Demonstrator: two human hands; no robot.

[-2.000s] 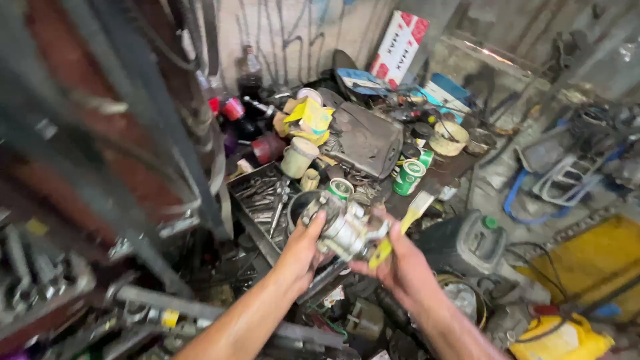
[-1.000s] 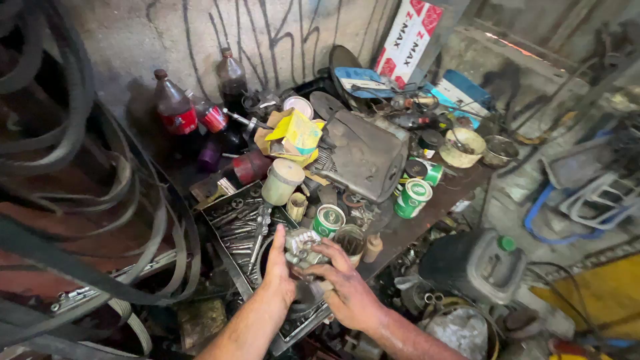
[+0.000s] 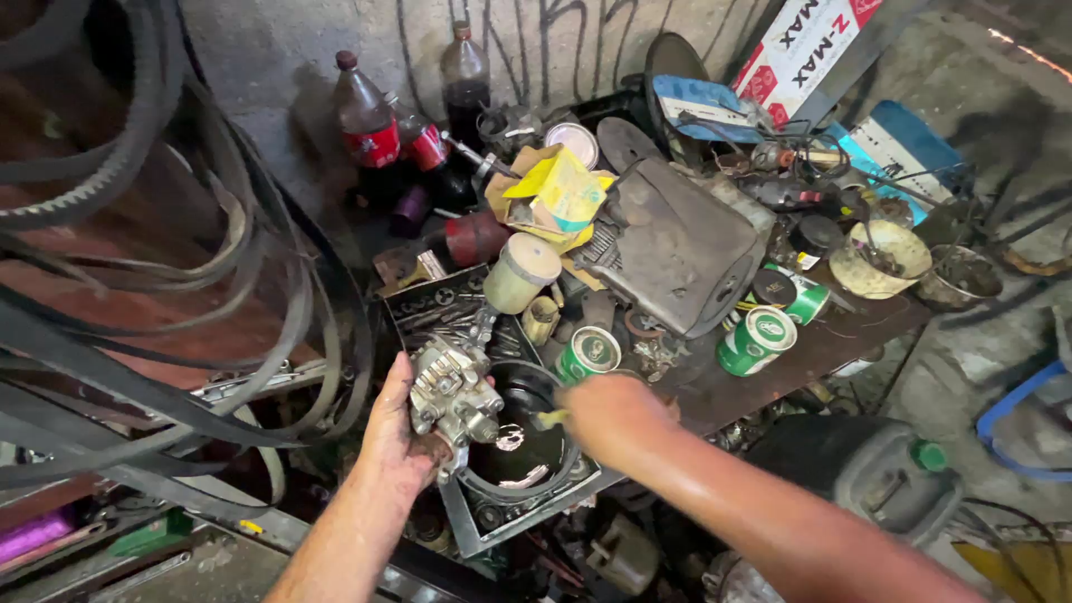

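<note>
My left hand [image 3: 400, 448] holds a finned cast-metal engine part [image 3: 456, 389], upright beside the left rim of a round black basin [image 3: 565, 469] of dark liquid. My right hand [image 3: 615, 419], blurred, is closed on a yellow-green brush [image 3: 550, 419], whose tip is over the basin; most of the handle is hidden in the fist. The basin rests in a metal tray [image 3: 469, 523] of sockets and small tools. Just beyond my right hand stands a green can [image 3: 589, 353].
Drive belts [image 3: 306, 335] hang at left. Dark cola bottles [image 3: 368, 126] stand by the wall. A cream tub [image 3: 521, 272], a yellow bag [image 3: 557, 197], a grey plastic cover [image 3: 678, 247] and green cans [image 3: 756, 339] crowd the table. A black jerrycan [image 3: 871, 473] stands at right.
Two seconds ago the brush was in my right hand near the metal part. Both hands were together at the part; now my right hand has moved away from it to the basin's right side.
</note>
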